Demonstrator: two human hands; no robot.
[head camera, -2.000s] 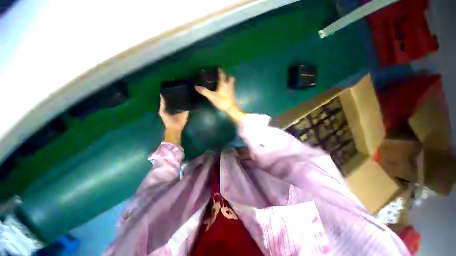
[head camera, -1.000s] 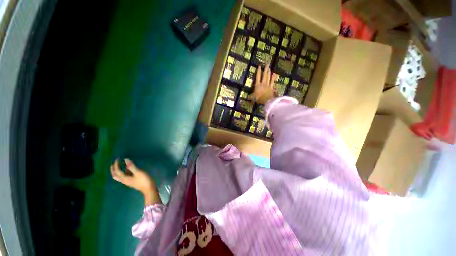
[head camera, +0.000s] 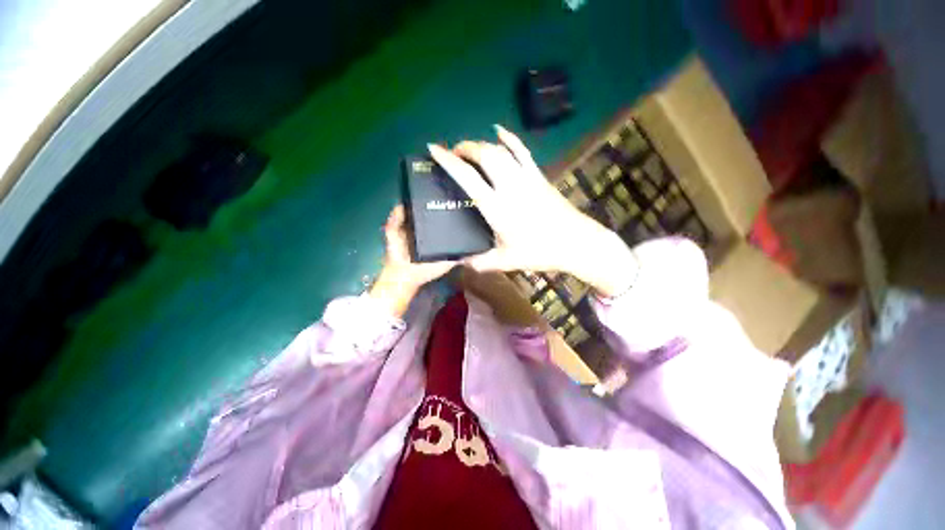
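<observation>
A black product box (head camera: 444, 219) with short pale lettering on its upper face is held between my two hands, above the green surface. My left hand (head camera: 399, 259) grips its left side and near corner. My right hand (head camera: 508, 197) lies over its right side, with the fingers across the top edge, hiding part of the box. The open shipping carton (head camera: 715, 155) is to the right, behind my right forearm, and holds rows of black boxes with yellow print.
A lone black box (head camera: 546, 96) lies on the green surface (head camera: 342, 135) near the carton. Dark boxes (head camera: 205, 178) stand on the shaded far side under the white shelf (head camera: 124, 57). Other brown cartons (head camera: 819, 233) and red shapes (head camera: 852, 461) are at right.
My right hand has left the carton and my left hand has come up from the lower left. Both now hold a black box. The view has turned back toward the bench.
</observation>
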